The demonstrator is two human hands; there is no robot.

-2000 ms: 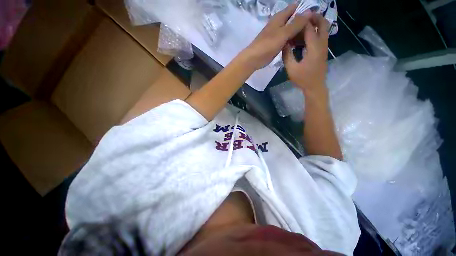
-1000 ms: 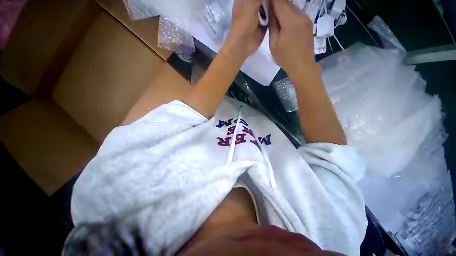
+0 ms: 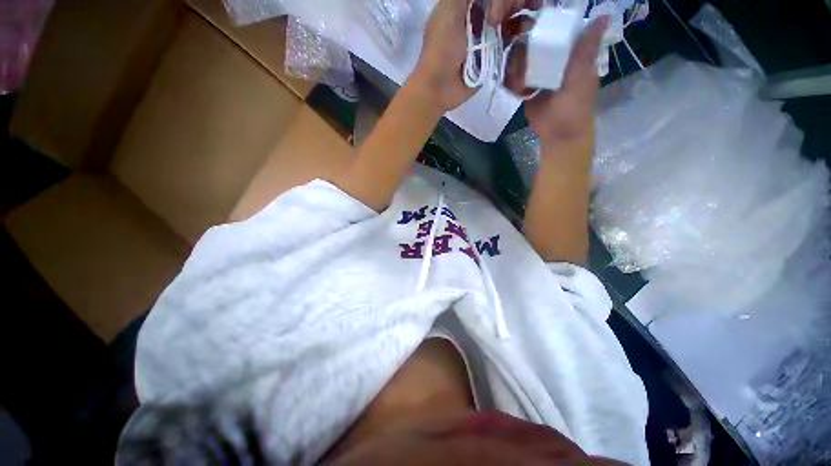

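Observation:
My left hand [image 3: 448,56] is at the top centre, cut off by the upper edge, and holds a coiled white adapter cord [image 3: 481,56]. My right hand [image 3: 563,105] is beside it, palm up, with a white power adapter [image 3: 550,50] on its palm and fingers. White cord runs between the two hands. No bag shows around the adapter.
Cloudy poly bags [image 3: 702,173] lie fanned at the right. Unpacked adapters [image 3: 629,13] lie at the top edge. Bubble-textured bags [image 3: 314,55] hang at the table's near edge. White paper [image 3: 478,118] lies under my hands. An open carton [image 3: 196,136] stands at the left.
My hands have moved apart and opened somewhat, and the adapter and coiled cord now show between them. My right hand has turned palm up. The view has shifted slightly.

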